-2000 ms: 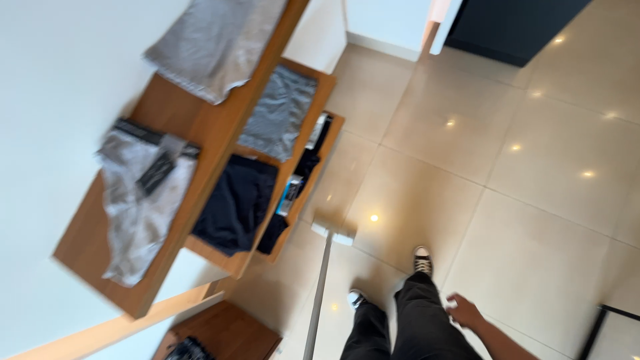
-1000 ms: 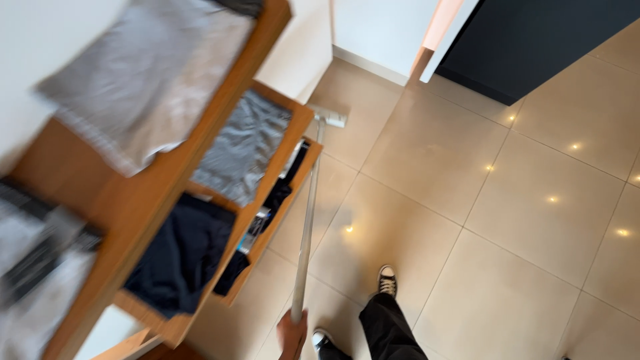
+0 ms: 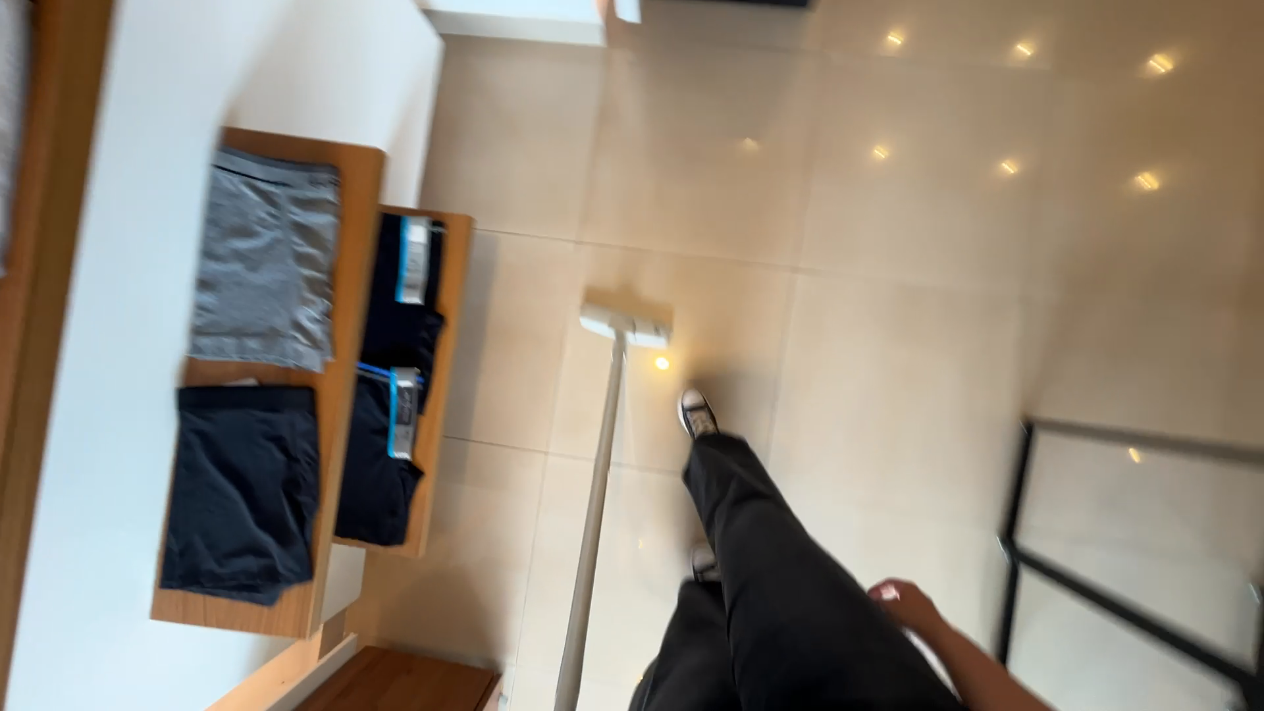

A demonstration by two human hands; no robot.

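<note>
A broom or floor brush with a pale head rests on the tiled floor, ahead of my shoe. Its long metal handle runs down past the lower edge of the view. My left hand is out of view, so a grip on the handle is not shown. My right hand hangs low beside my dark trousers, blurred, its fingers curled; whether it holds something is unclear.
Wooden shelves on the left carry folded grey shorts, dark shorts and tagged dark garments. A wooden block stands at the lower left. A black metal frame stands at the right.
The brush head has moved away from beside the shelves onto the floor tiles nearer my feet. The hand seen on the handle a second ago has left the view; my right hand has come into it.
</note>
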